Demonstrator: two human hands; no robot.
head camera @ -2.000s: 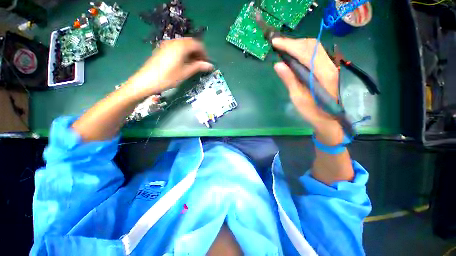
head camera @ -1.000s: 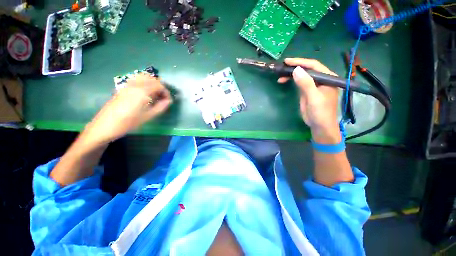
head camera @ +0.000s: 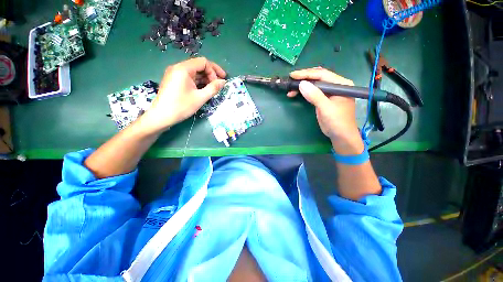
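Note:
A whitish populated circuit board [head camera: 236, 112] lies on the green mat in front of me. My right hand [head camera: 330, 104] holds the black soldering iron [head camera: 336, 89] level, its metal tip at the board's upper edge. My left hand [head camera: 190, 91] is at the board's upper left, fingertips pinched close to the iron's tip. A thin strand of solder wire [head camera: 191, 135] hangs below my left hand past the mat's front edge. What lies between the fingertips is too small to make out. A second populated board [head camera: 131, 103] lies left, partly behind my left hand.
Small black components [head camera: 179, 26] lie heaped at the back. Two green boards [head camera: 283, 30] overlap at the upper right, near a blue reel [head camera: 380, 15]. Open cutters [head camera: 405, 87] lie right beside the iron's cord. A white tray [head camera: 65, 82] with boards stands upper left. A blue coiled cord runs to my right wrist.
My left hand has moved right from the second board to the middle board, with the wire strand now visible below it. The iron's tip has moved left and slightly down to the board's upper edge.

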